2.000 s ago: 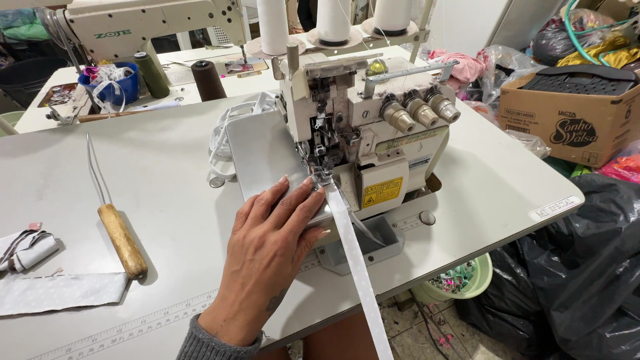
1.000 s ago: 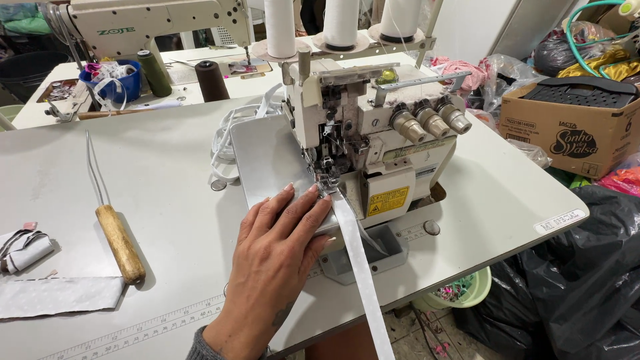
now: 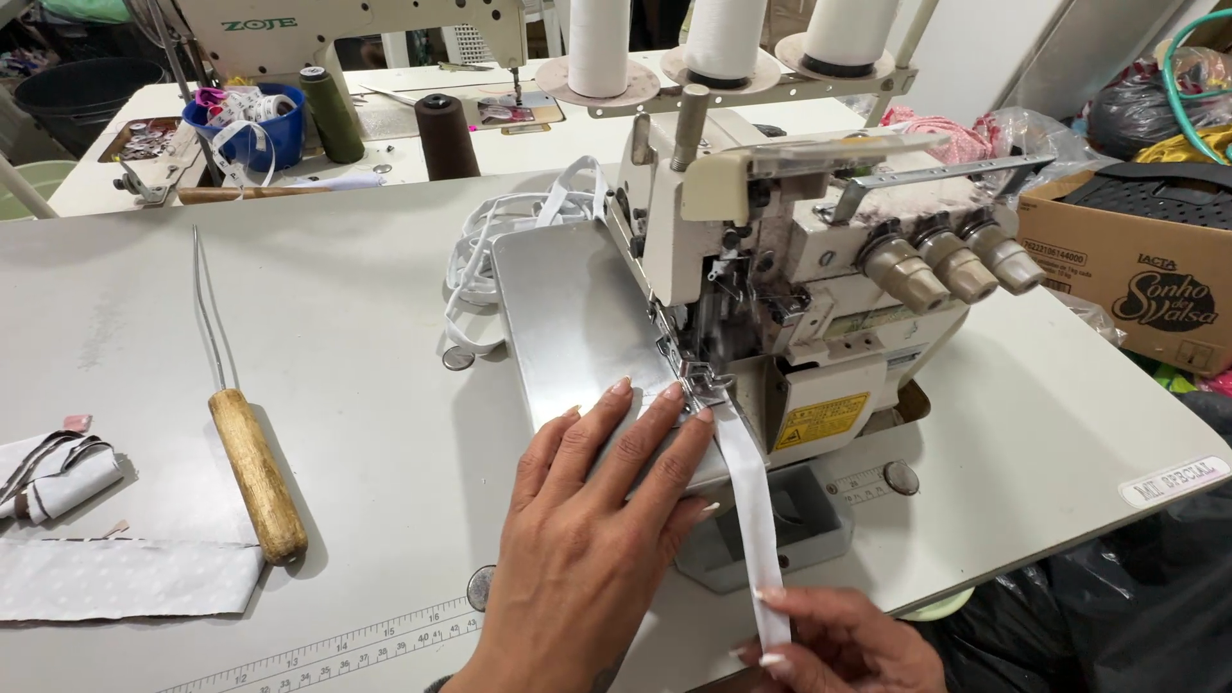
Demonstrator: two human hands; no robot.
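Note:
A white fabric strip [image 3: 753, 510] runs from the presser foot [image 3: 705, 385] of an overlock sewing machine [image 3: 808, 241] down past the table's front edge. My left hand [image 3: 597, 529] lies flat with fingers spread on the machine's metal plate [image 3: 577, 318], its fingertips beside the foot and the strip's upper end. Lower down, my right hand [image 3: 847, 640] pinches the strip between thumb and fingers. Behind the plate lies a loose heap of narrow white strips [image 3: 481, 241].
On the table's left are a wooden-handled tool with metal prongs [image 3: 255, 476] and folded dotted fabric [image 3: 125, 577]. Thread cones [image 3: 599, 48] stand behind the machine. A cardboard box [image 3: 1136, 269] and black plastic bags [image 3: 1136, 587] are at the right.
My right hand has come into view at the bottom and now holds the white strip. The left hand stays beside the presser foot.

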